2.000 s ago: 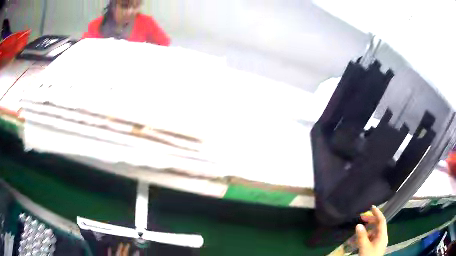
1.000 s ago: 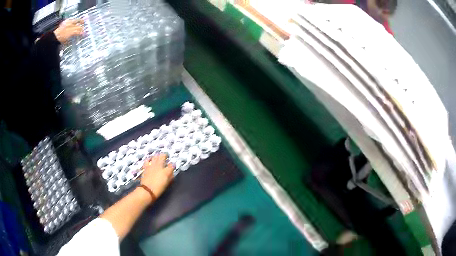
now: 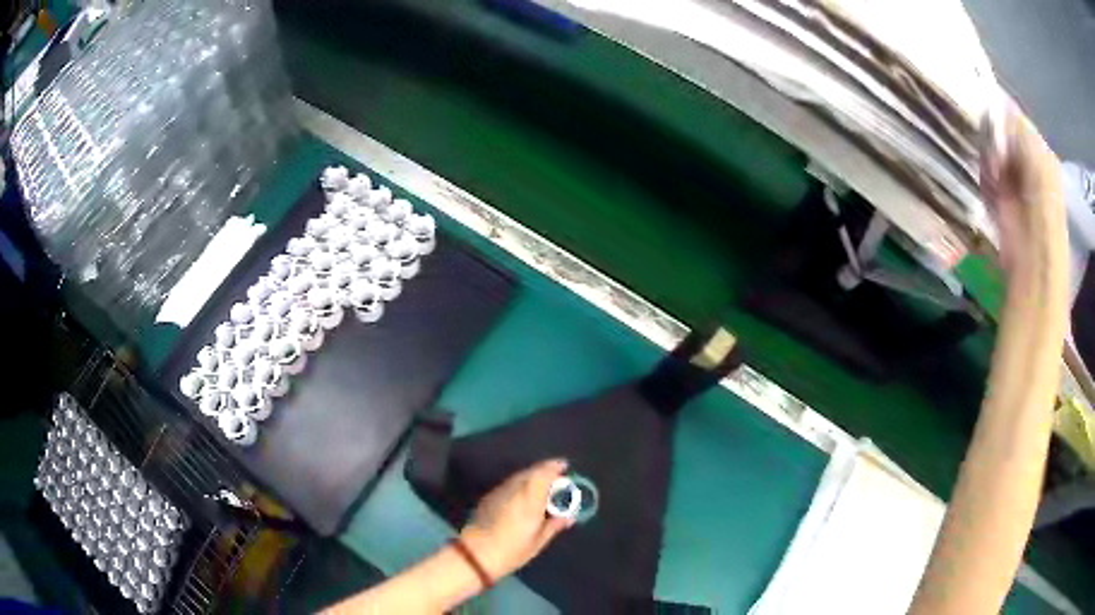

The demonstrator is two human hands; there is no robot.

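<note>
My left hand (image 3: 522, 514) holds a small round hub (image 3: 564, 497) by its edge, over the centre of a black assembly fixture (image 3: 588, 445) on the green bench. A clear ring shows in the fixture's centre, beside the hub. My right hand (image 3: 1023, 180) is raised at the upper right, at the end of the white sheet stack. It is blurred, and whether it grips anything is unclear. The black hub tray (image 3: 372, 396) lies left of the fixture, with rows of white-silver hubs (image 3: 288, 300) on its far left part.
Wrapped clear trays (image 3: 156, 132) stand at the upper left, beside white strips (image 3: 210, 270). A second hub tray (image 3: 108, 505) is at lower left by a wire rack. A white stack (image 3: 865, 529) lies right of the fixture. A three-blade assembly (image 3: 859, 246) sits on the lower conveyor.
The black fixture, upright on the shelf earlier, now appears on the bench. My left hand has moved from the hub tray to the fixture with a hub. My right arm now reaches to the shelf.
</note>
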